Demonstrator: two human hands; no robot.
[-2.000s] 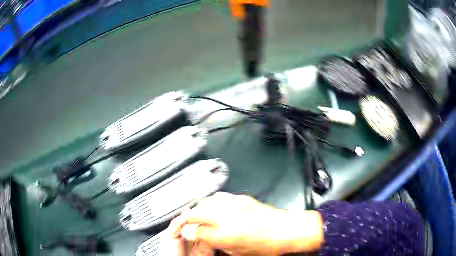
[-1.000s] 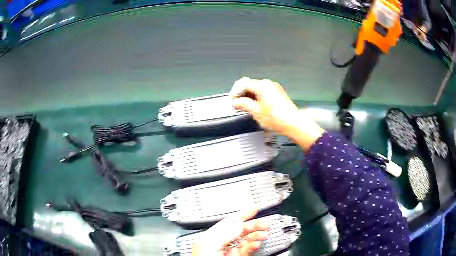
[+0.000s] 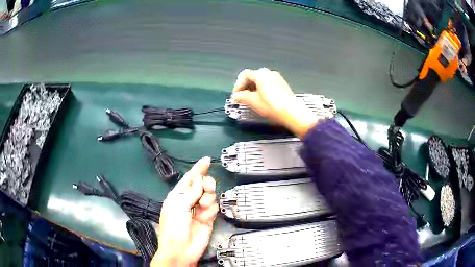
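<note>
Four light-grey ribbed power adapters lie in a column, the top one [image 3: 317, 106] at the back and the lowest [image 3: 284, 244] at the front. My right hand [image 3: 263, 96] is over the left end of the top adapter, thumb and finger pinched together; anything between them is too small to tell. My left hand [image 3: 187, 216] is cupped, palm up, left of the lower adapters, with small bits, apparently screws, at its curled fingers. Bundled black output cables [image 3: 166, 117] lie to the left. My right sleeve hides the right ends of the lower adapters.
A long black tray [image 3: 49, 141] heaped with grey pieces is at the left. An orange electric screwdriver [image 3: 441, 57] hangs at the upper right. Below it are black input cords [image 3: 411, 182], a white-handled tool [image 3: 428, 192], two round dishes [image 3: 438, 156] and another tray [image 3: 466, 208]. The conveyor belt [image 3: 156, 52] runs behind.
My right hand has moved from the top adapter's right part to its left end. My left hand has moved left off the lowest adapter, its fingers more curled. The view has shifted left.
</note>
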